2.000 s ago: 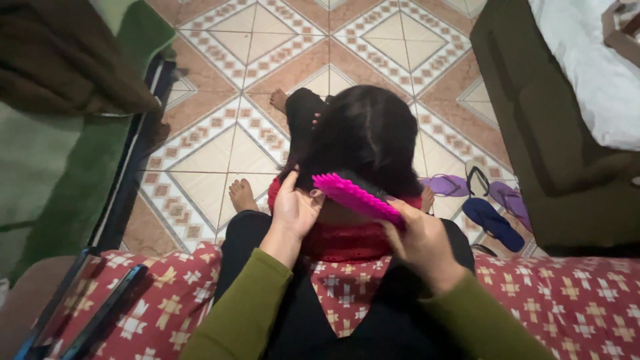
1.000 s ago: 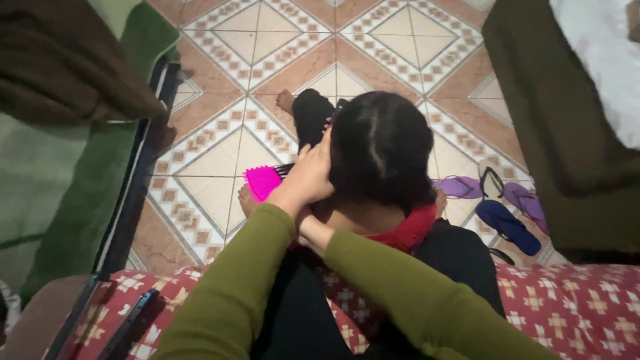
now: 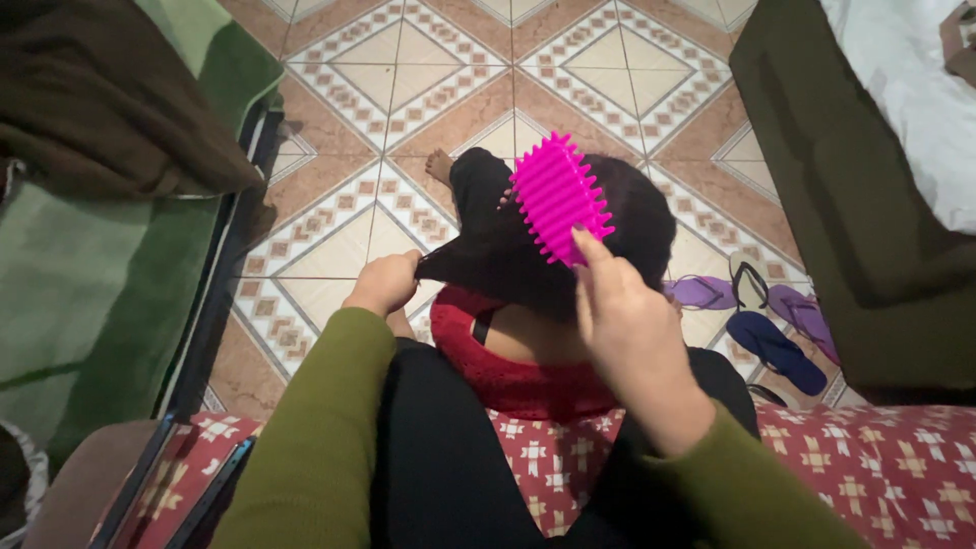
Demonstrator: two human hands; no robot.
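A person with long dark hair [image 3: 633, 206] sits on the floor between my knees, wearing a red top [image 3: 526, 389]. My left hand [image 3: 383, 284] is closed around the ends of the hair and holds a lock stretched out to the left. In my right hand [image 3: 629, 328] is a bright pink hairbrush [image 3: 557, 198] with a spiky edge, its ridged back facing up. It lies over the hair at the left side of the head. The brush's bristles are hidden beneath it.
Several flip-flops, among them a navy one [image 3: 776, 352] and a purple one [image 3: 701, 293], lie on the tiled floor at right. A dark olive covered piece of furniture [image 3: 823, 229] stands beyond them. Green fabric [image 3: 99, 305] is at left, and patterned red cloth [image 3: 877, 465] lies beneath me.
My hands, close together at the left of the head one second ago, are now apart. The left holds the hair out to the left; the brush has moved right, over the hair.
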